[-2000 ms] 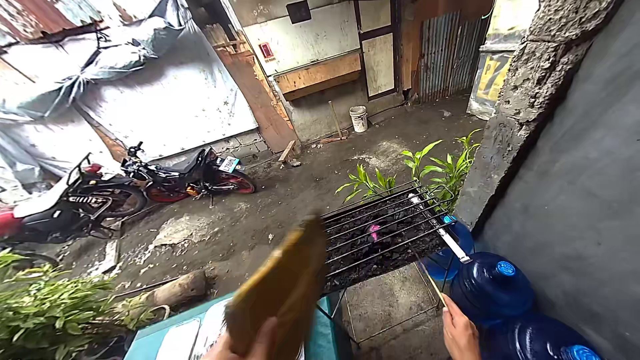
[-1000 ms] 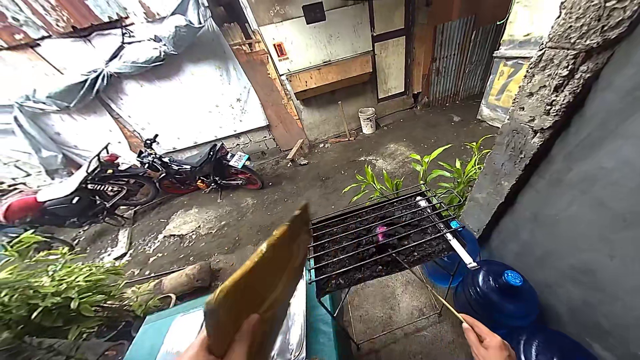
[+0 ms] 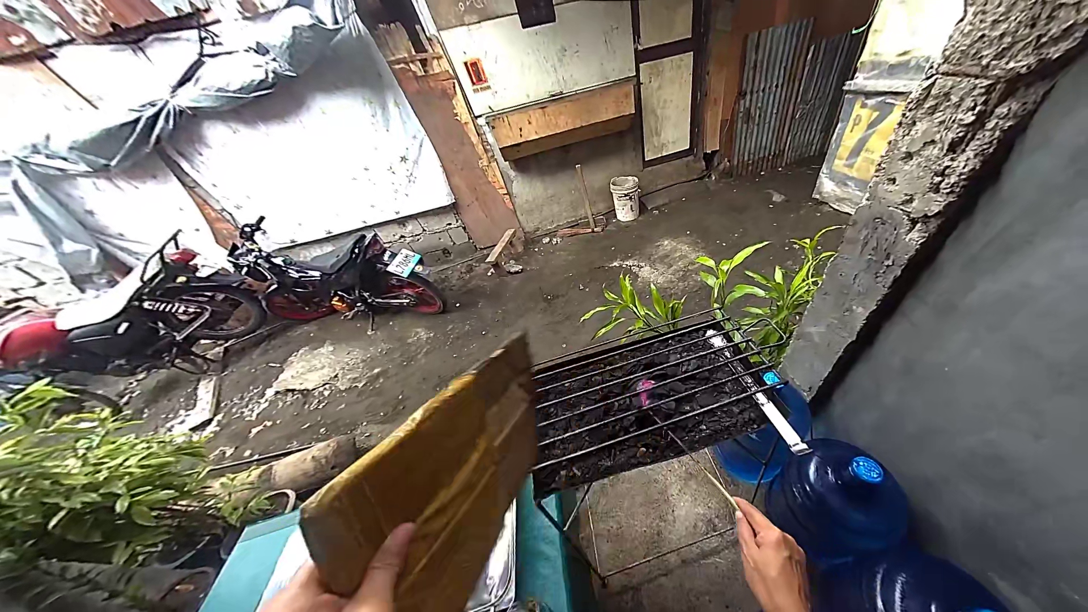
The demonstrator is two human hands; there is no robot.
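My left hand [image 3: 357, 574] grips the lower edge of a flat piece of cardboard [image 3: 433, 476] covered in brown tape, held upright at the left of a charcoal grill. My right hand [image 3: 772, 557] pinches a thin stick [image 3: 712, 476], which reaches up to the grill's near side. Under the black wire grate [image 3: 595, 418] lies dark charcoal [image 3: 586, 391], with a pink spot [image 3: 646, 391] near its middle. Across the grate's right side rests a pair of metal tongs [image 3: 765, 404], its end sticking out toward me. The stick's far tip is hard to make out.
Blue water jugs [image 3: 837, 501] stand right of the grill beside a grey wall [image 3: 977, 323]. A teal table [image 3: 246, 561] is below the cardboard. Green plants [image 3: 773, 297] grow behind the grill, others [image 3: 93, 476] at left. Motorcycles [image 3: 340, 276] and a white bucket [image 3: 625, 200] are across the dirt lane.
The stick in my right hand now angles up to the grill's near side, where two seconds ago only a short length showed by the hand. The cardboard stays in my left hand, its tilt changed.
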